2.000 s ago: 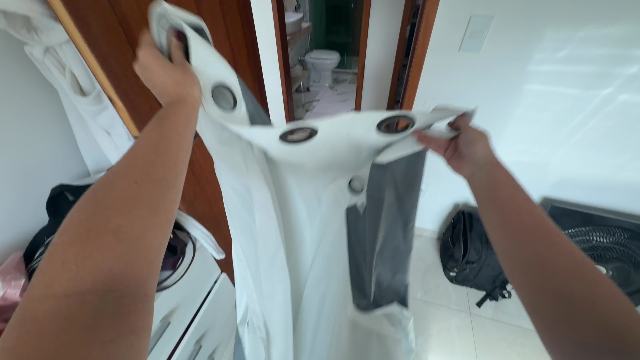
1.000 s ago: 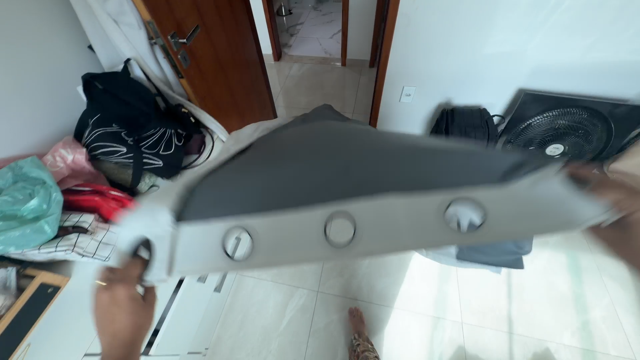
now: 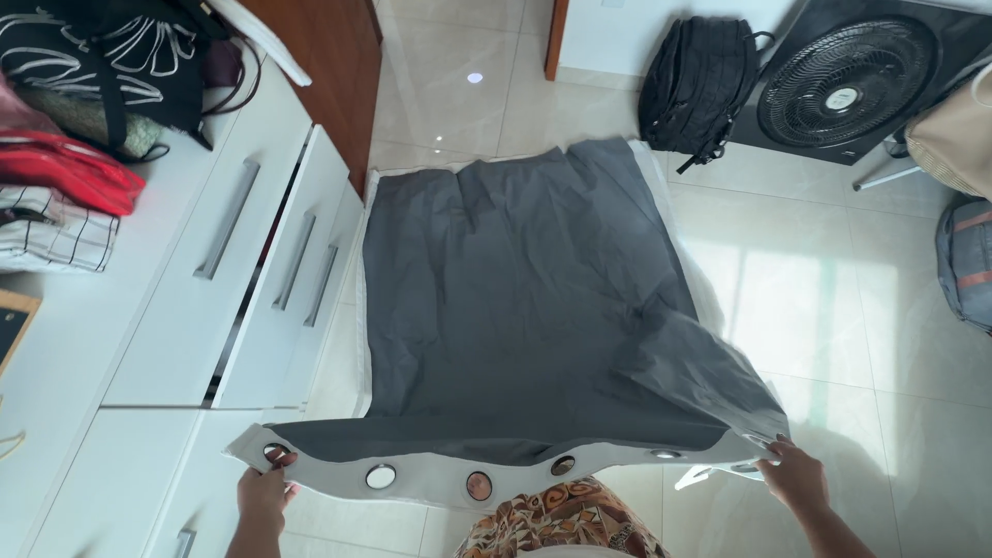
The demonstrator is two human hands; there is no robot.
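A grey curtain with a white eyelet band spreads over the tiled floor, its far part lying flat and its near edge lifted toward me. At the band's left end my left hand grips the fabric, fingers at a metal-ringed eyelet. My right hand pinches the band's right end, where the cloth folds over and a white piece hangs below. Several round eyelets run between the hands. Patterned clothing on my legs shows just beneath the band.
White drawers stand along the left, one slightly pulled out, with bags and cloths on top. Beyond is a wooden door. A black backpack and a black fan are at the far right; a grey bag lies nearer.
The curtain was held up in the air with its eyelet band high; now most of it lies on the floor and the band is low before me. The view has tilted down.
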